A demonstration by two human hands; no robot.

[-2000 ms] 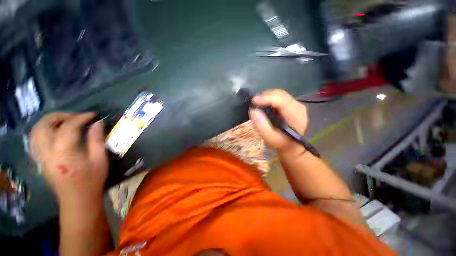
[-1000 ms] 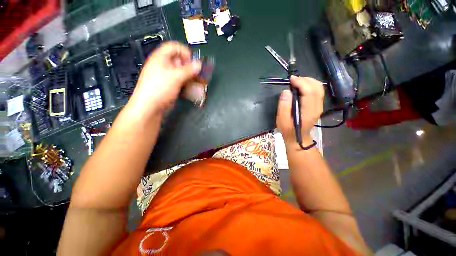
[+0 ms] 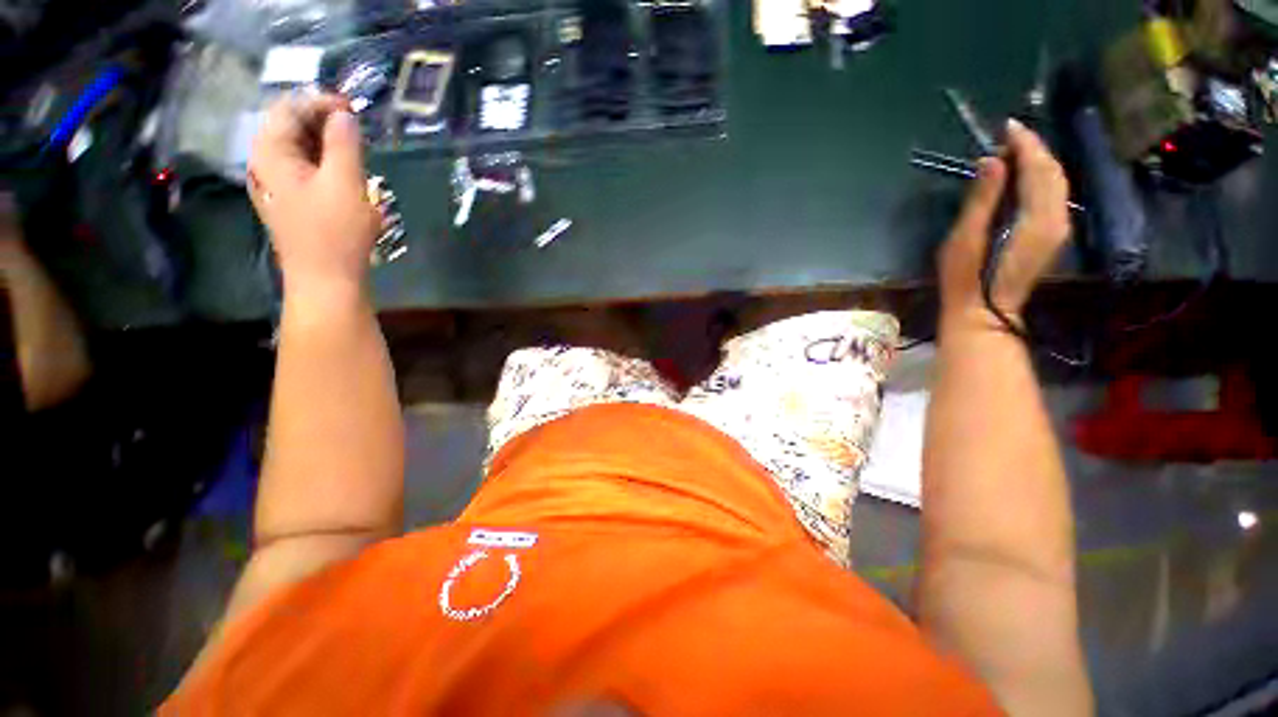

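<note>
My left hand point(image 3: 315, 196) is over the left part of the bench, thumb and fingers curled near each other; whether they hold a thing is hidden by blur. A small pile of gold and white flex parts point(image 3: 388, 221) lies just right of it, partly behind the hand. My right hand point(image 3: 1012, 224) holds the soldering iron, mostly hidden by the fingers. The iron's thin metal shaft point(image 3: 1039, 81) points away from me and its black cord loops at the wrist. Tweezers point(image 3: 945, 163) lie beside the right fingers, crossed with another slim tool point(image 3: 967, 118).
A parts tray point(image 3: 603, 139) with phone housings, a keypad point(image 3: 503, 107) and a yellowish frame point(image 3: 423, 84) stands at the back. White parts point(image 3: 491, 184) and a short white bar point(image 3: 555, 233) lie before it. Boards point(image 3: 782, 21) are at the top edge. Another person's arm point(image 3: 45, 325) is far left.
The view has turned left. My left hand has moved left from the mat's middle to the flex pile; the board it held is no longer visible. My right hand still holds the iron.
</note>
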